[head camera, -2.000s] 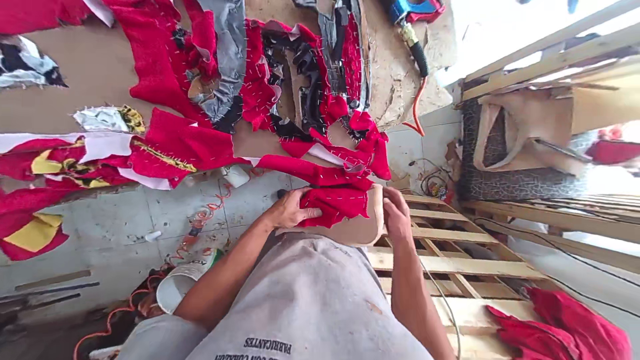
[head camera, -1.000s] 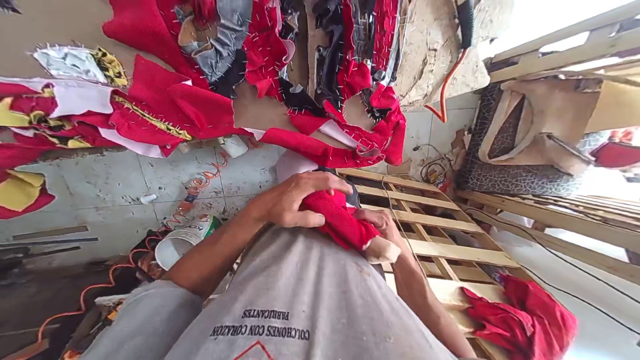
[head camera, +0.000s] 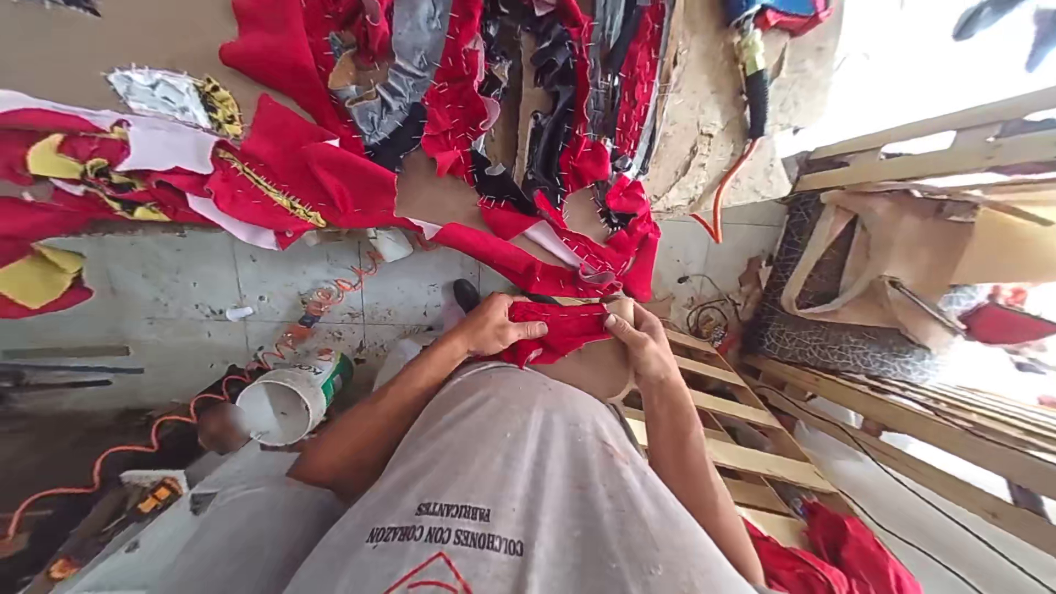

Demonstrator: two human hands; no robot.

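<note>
A piece of red fabric (head camera: 563, 327) with a line of pale staples or stitches along its upper edge lies over a tan padded panel (head camera: 596, 367) in front of my torso. My left hand (head camera: 501, 328) grips the fabric's left end, thumb on top. My right hand (head camera: 640, 337) holds the right end together with the panel's corner, its thumb on the fabric. Just beyond my hands hangs a strip of red fabric (head camera: 511, 258) from a board covered with stapled red, grey and black cloth.
A wooden slatted frame (head camera: 726, 417) stands at the right, with red cloth (head camera: 854, 549) near its lower end. A white bucket (head camera: 285, 404) and a coiled orange hose (head camera: 157, 421) are at the left. A tool with a black hose end (head camera: 755, 99) lies on the board.
The red fabric and tan panel, bunched between my hands one second ago, are now spread flatter. My hands have moved apart to the two ends of the fabric.
</note>
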